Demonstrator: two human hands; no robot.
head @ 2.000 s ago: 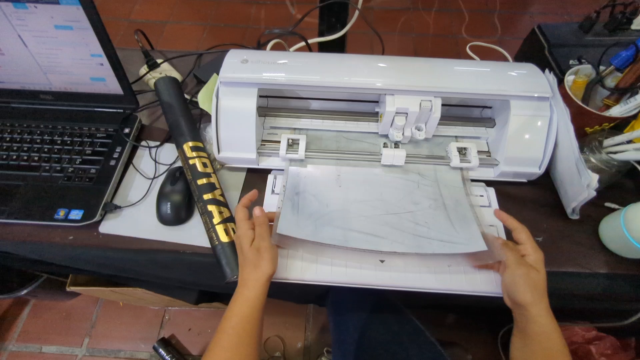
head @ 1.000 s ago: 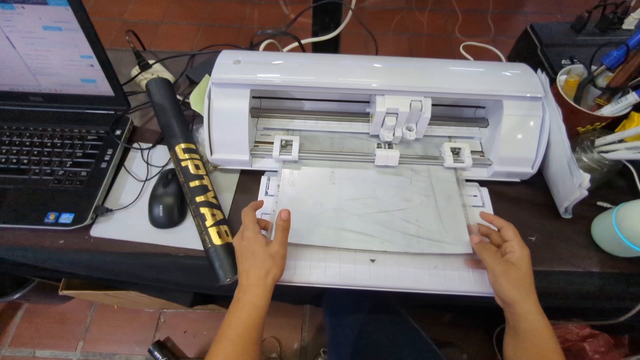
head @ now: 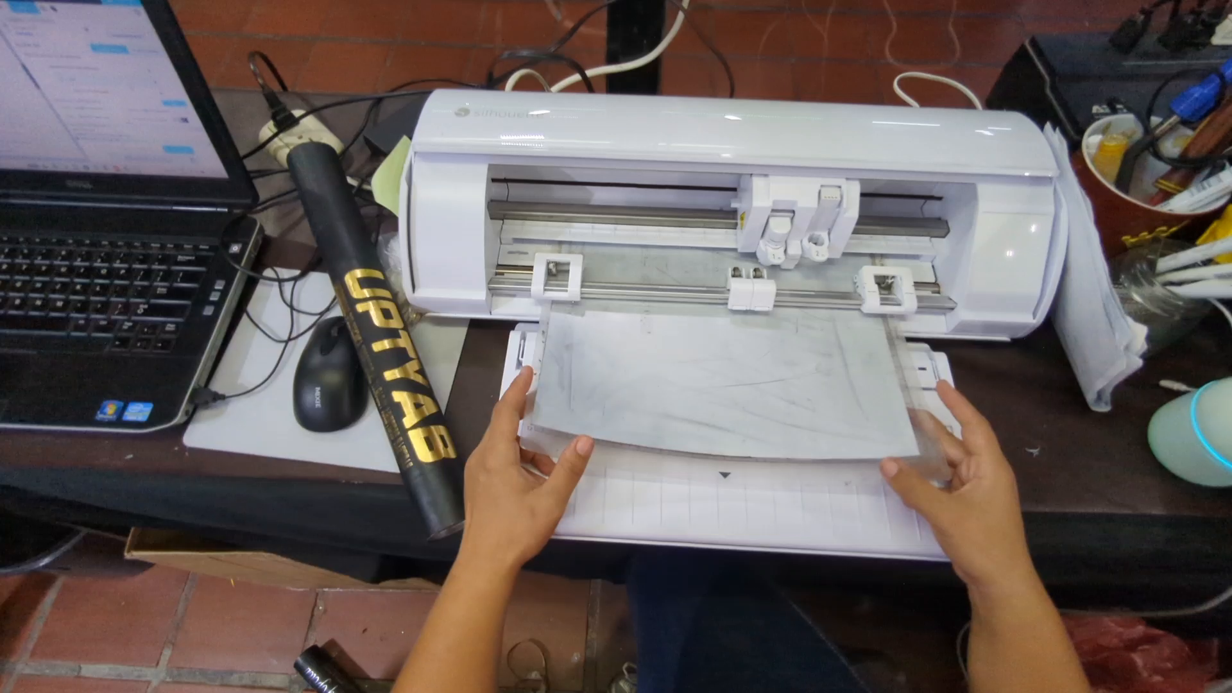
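A white Silhouette cutting machine (head: 731, 130) stands on the dark table, its carriage (head: 799, 219) right of centre. A scuffed grey-white sheet on a clear backing (head: 722, 385) lies under the rollers and sticks out toward me over the white cutting mat or tray (head: 693, 510). My left hand (head: 525, 462) is at the sheet's left front corner, thumb above the edge and fingers beside or below it. My right hand (head: 962, 481) holds the right front corner, some fingers seen through the clear margin. Whether the left fingers grip the sheet is hard to tell.
Left of the machine are a black tube with gold lettering (head: 375, 337), a black mouse (head: 330, 375) and an open laptop (head: 115, 308). At the right stand folded white paper (head: 1097, 289), a cup of pens and tools (head: 1107, 207) and a pale green rounded device (head: 1193, 433).
My right hand has closed in on the sheet's right front corner. The sheet's front edge, bowed two seconds ago, looked flatter one second ago and bows slightly now. The carriage has not plainly moved.
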